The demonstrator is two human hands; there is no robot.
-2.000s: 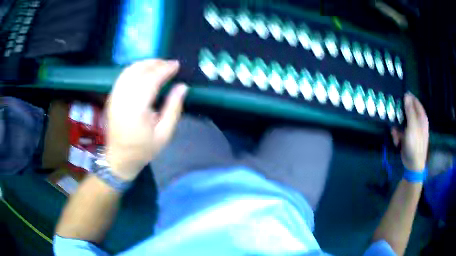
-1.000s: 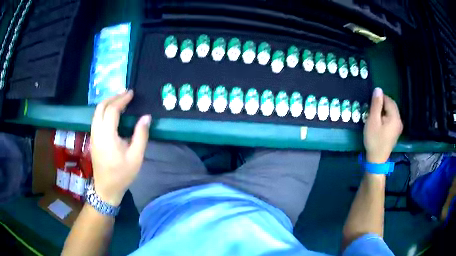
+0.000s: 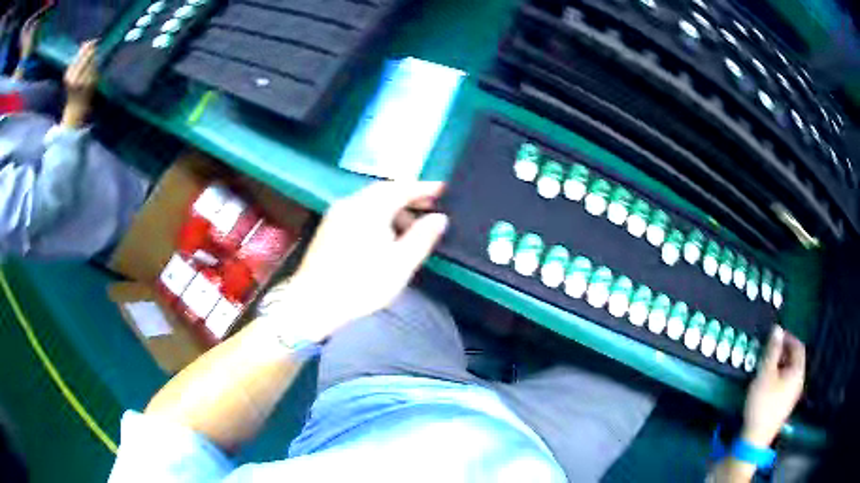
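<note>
The long black board tray [image 3: 471,203] lies slanted on the green bench, its right end nearer me. It bears two rows of green-and-white circuit boards [image 3: 618,292]. My left hand [image 3: 363,259] holds the tray's left end, thumb and forefinger at its edge, the other fingers curled. My right hand [image 3: 775,391] holds the right end near the front corner; its lower part is hidden or dark.
A light blue-white sheet [image 3: 404,118] lies left of the tray. Stacked black trays [image 3: 651,104] stand behind. A ribbed black tray [image 3: 283,52] is at upper left. An open carton [image 3: 151,222] with red packs is below the bench. Another person's hand [image 3: 81,71] is at far left.
The view has turned left, so the tray now looks slanted and further right, and the other person has come into view. Both my hands remain at the tray's ends.
</note>
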